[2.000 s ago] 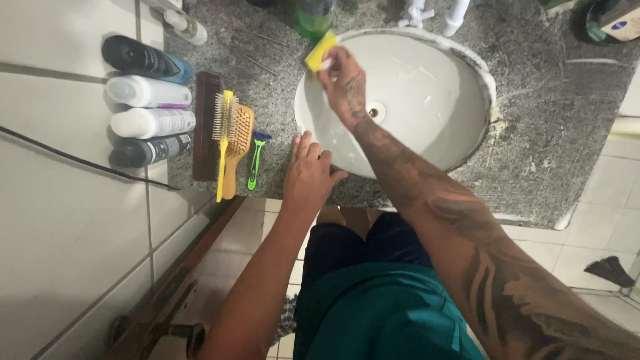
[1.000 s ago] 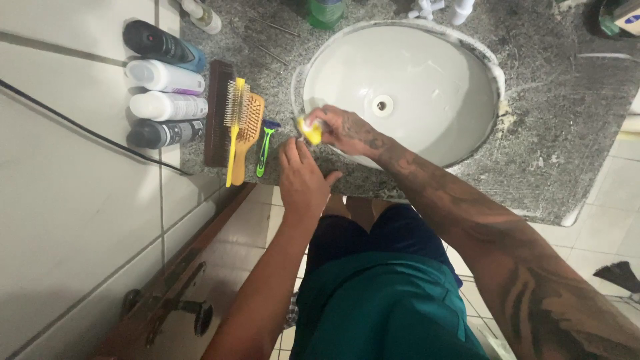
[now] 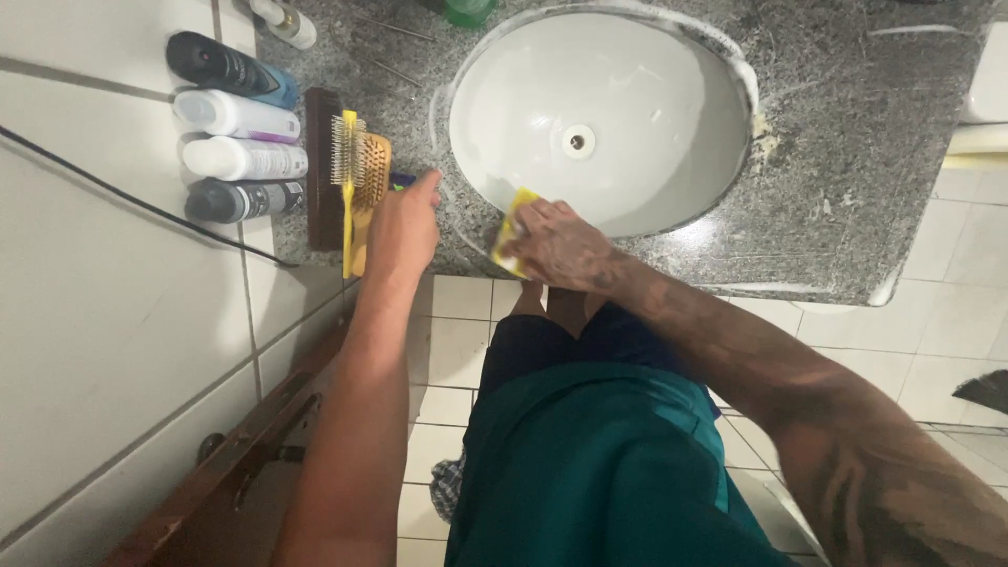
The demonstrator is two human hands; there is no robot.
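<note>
My right hand (image 3: 563, 246) grips a yellow sponge (image 3: 521, 206) and presses it on the grey granite countertop (image 3: 850, 173), at the near left rim of the white oval sink basin (image 3: 504, 118). Soap foam lies along parts of the rim and counter. My left hand (image 3: 405, 228) is over the razor (image 3: 402, 180), most of which it hides; whether its fingers hold the razor cannot be told. Just left of that hand lie a wooden paddle hairbrush (image 3: 376, 169) and a yellow-handled bristle brush (image 3: 348, 213).
Several spray and deodorant bottles (image 3: 248, 160) lie side by side along the left wall, next to a dark brown block (image 3: 324, 169). A small bottle (image 3: 293, 25) and a green container (image 3: 470, 11) are at the far edge. A black cable (image 3: 157, 206) crosses the wall tiles.
My right hand has brought the sponge from the basin's far left rim to its near left side. My left hand has moved left from the counter's front edge to over the razor.
</note>
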